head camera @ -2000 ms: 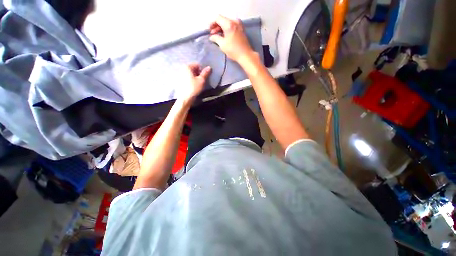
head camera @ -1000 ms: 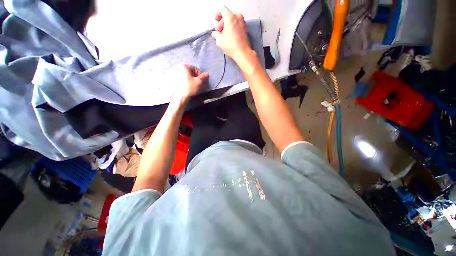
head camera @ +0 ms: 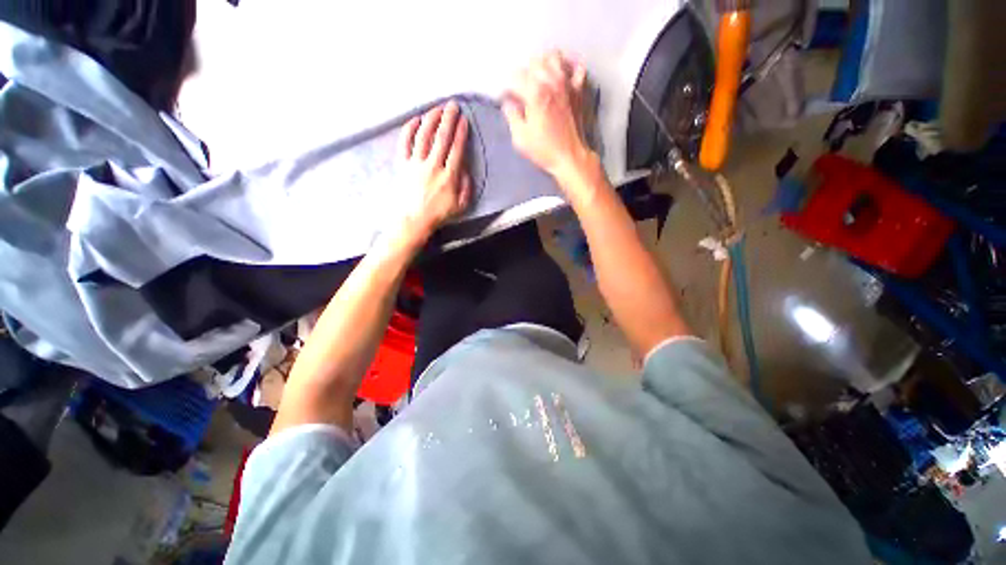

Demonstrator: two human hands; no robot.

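Observation:
The grey-blue fabric (head camera: 320, 204) lies along the front edge of the white table (head camera: 364, 55), bunched in folds at the left. A thin dark curved line (head camera: 482, 149) shows on its flat right part. My left hand (head camera: 443, 166) lies flat on the fabric just left of the curve, fingers spread. My right hand (head camera: 549, 116) is over the fabric's right end with bent fingers. Whether it pinches anything is hidden. Black fabric (head camera: 265, 292) shows under the grey-blue fabric at the table's front edge.
A steam iron with an orange handle (head camera: 725, 88) stands at the table's right end, with hoses (head camera: 741, 309) hanging down. A red stool (head camera: 871, 215) is on the floor at right. A black garment pile (head camera: 121, 39) lies at back left. A blue crate (head camera: 149, 408) is on the floor.
My left hand has gone from curled fingers at the front edge to flat on the fabric, farther up. My right hand has moved right and down. The fabric's upper edge sits lower around the curve.

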